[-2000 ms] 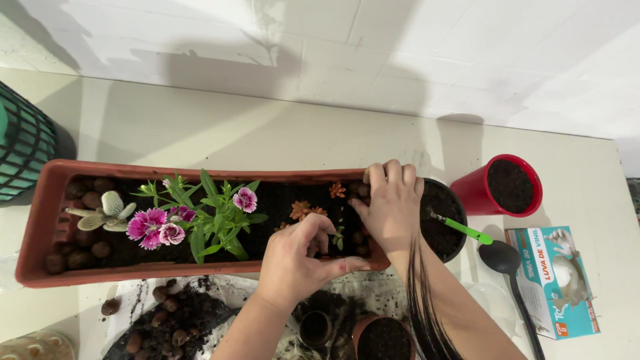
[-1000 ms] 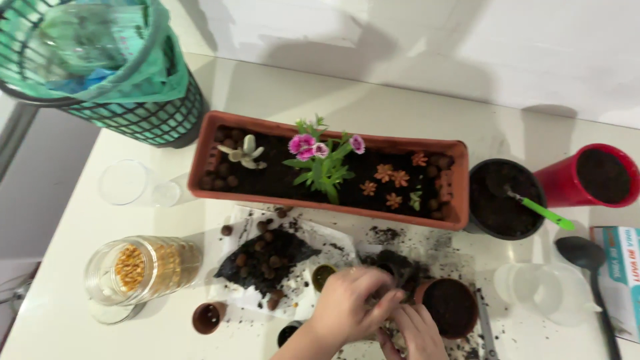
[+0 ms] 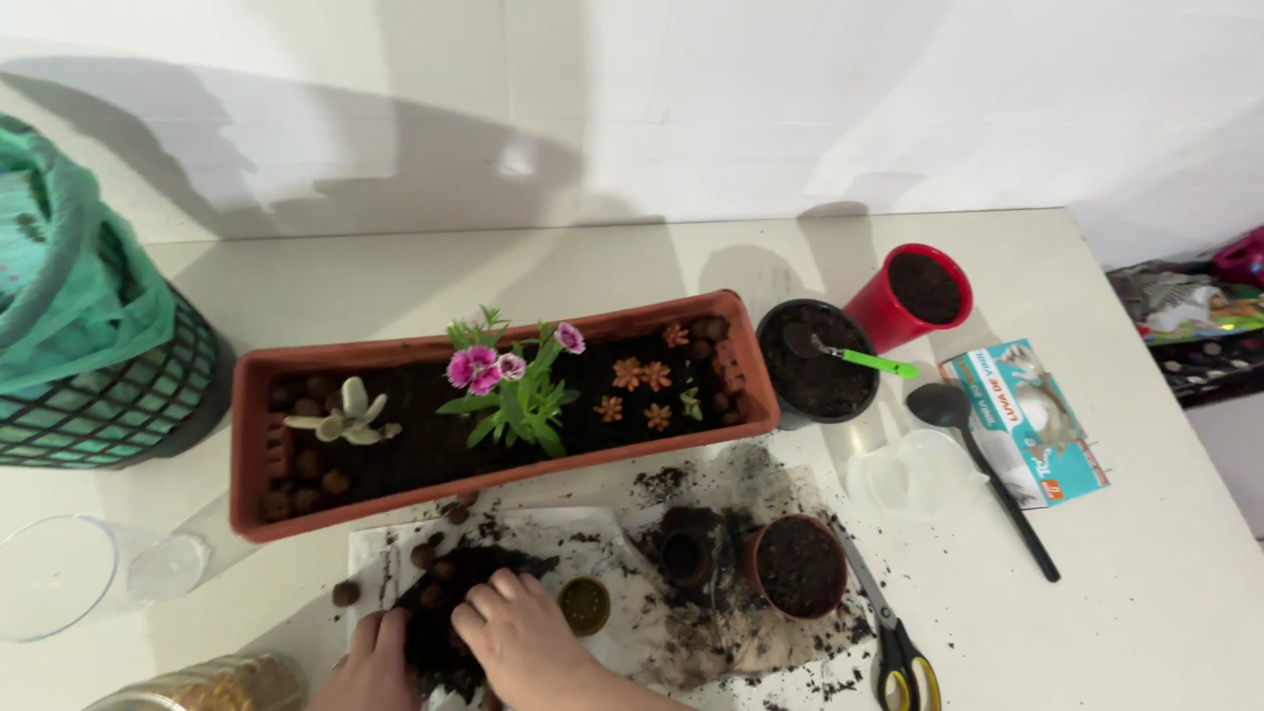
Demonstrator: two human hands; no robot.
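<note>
My left hand and my right hand touch a pile of dark soil mixed with brown clay balls, on a soil-strewn white sheet. Their fingertips are partly hidden in the pile, so whether they grip anything does not show. Behind them lies a terracotta-coloured plastic planter. It holds a pale succulent, a pink-flowered dianthus, several small reddish succulents and clay balls at both ends. Right of my right hand are a small round pot and a brown pot of soil.
Rightward stand a black pot with a green-handled small shovel, a red pot, a black spoon, a glove box and scissors. Leftward are a lined basket, a clear container and a glass jar.
Two seconds ago both hands were at the planter's right end; one second ago they were together beside the brown pot. Now they are at the soil pile, further left. The view has shifted.
</note>
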